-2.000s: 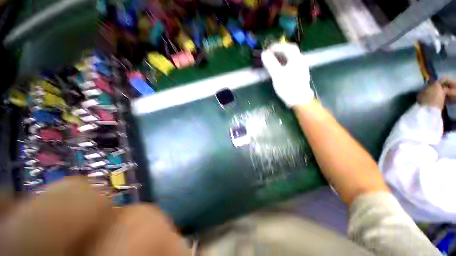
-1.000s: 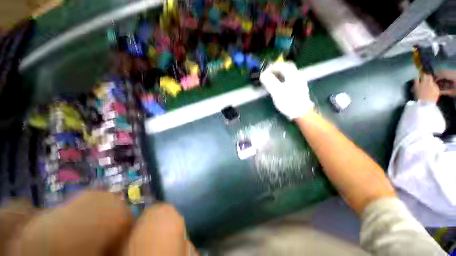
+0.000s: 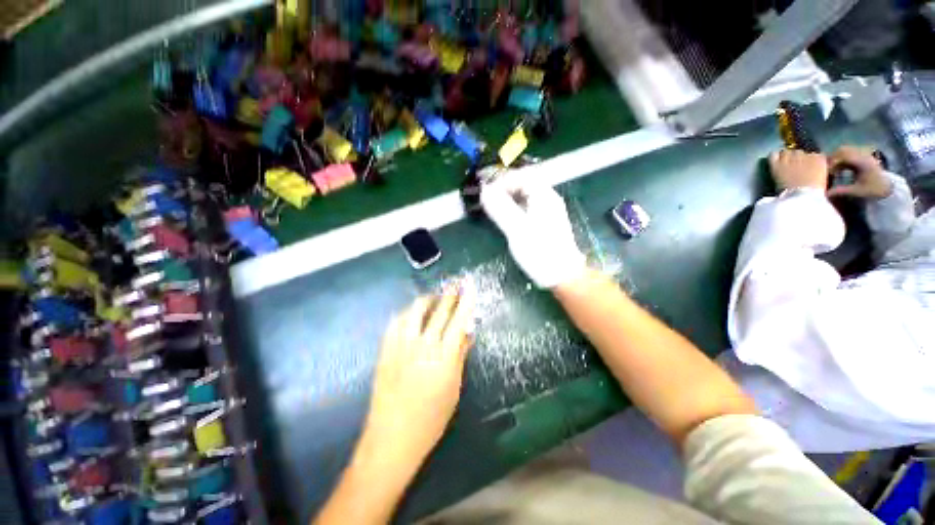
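Note:
My left hand (image 3: 418, 359), bare, lies palm down over the green bench. Its fingertips cover the spot beside the scratched patch; whether they hold anything is hidden. My right hand (image 3: 538, 234), in a white glove, is at the pale metal strip (image 3: 354, 238) with fingers curled. A black binder clip (image 3: 475, 191) is at its fingertips; whether it is gripped I cannot tell. A watch body (image 3: 420, 248) with a glossy black face and silvery rim lies between the strip and my left hand. Another watch body (image 3: 629, 217), pale-rimmed with a purplish face, lies right of my glove.
A loose pile of coloured clips (image 3: 333, 177) lies beyond the strip. A holding tray (image 3: 238, 338) with rows of clamped units stands at left. At right, a white-sleeved person's hands (image 3: 800, 169) are by a dark strip with yellow edges (image 3: 790, 126). A grey metal bar crosses above.
My left hand has come from the bottom left onto the bench, and the second watch body there is no longer visible. The right-hand watch body first appeared one second ago. My glove stays by the strip.

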